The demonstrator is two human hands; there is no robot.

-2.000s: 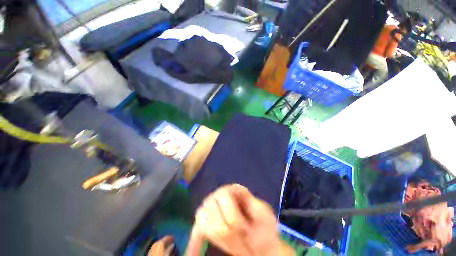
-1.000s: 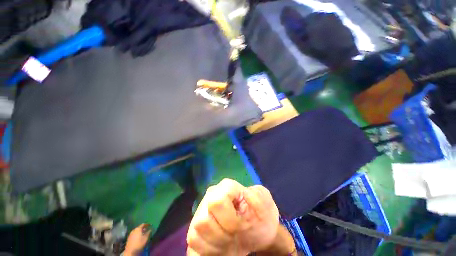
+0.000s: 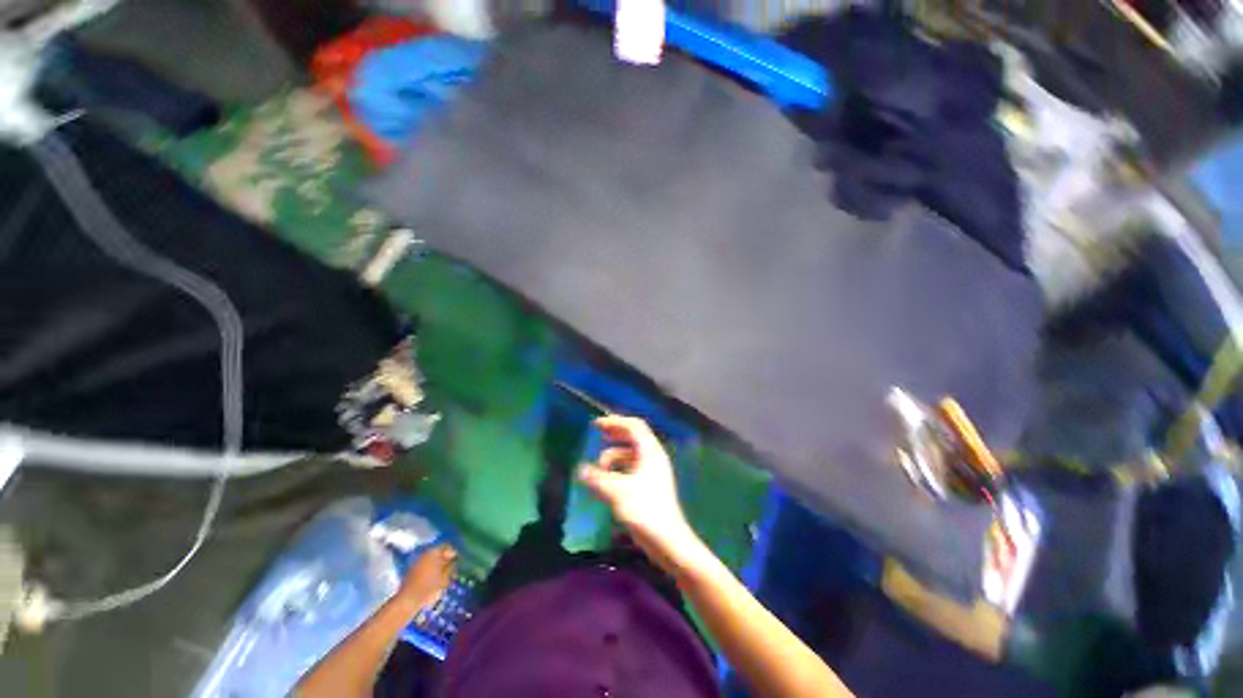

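The grey padded table (image 3: 682, 246) slants across the middle and right of the view. The steam iron (image 3: 922, 447), silver with a tan handle, lies near the table's right end. A crumpled dark navy garment heap (image 3: 920, 130) lies on the table's far edge. My right hand (image 3: 634, 471) is in front of the table's near edge, fingers partly curled and apart, with nothing in it. My left hand (image 3: 434, 566) is low at left, small and blurred; its fingers cannot be made out clearly. Neither hand touches the iron or the garments.
A blue case (image 3: 750, 62) and a phone-like white rectangle (image 3: 638, 30) are at the far edge. Orange-red (image 3: 352, 57) and light blue (image 3: 416, 89) bundles sit left of the table. Black cloth (image 3: 164, 314) is far left. A clear plastic bag (image 3: 293, 600) is lower left. A white printed card (image 3: 1009, 545) is beside the iron.
The view has swung left, so the table and iron now sit farther right. My hands, earlier close together at the chest, are now apart. The pressed navy stack has mostly left the view.
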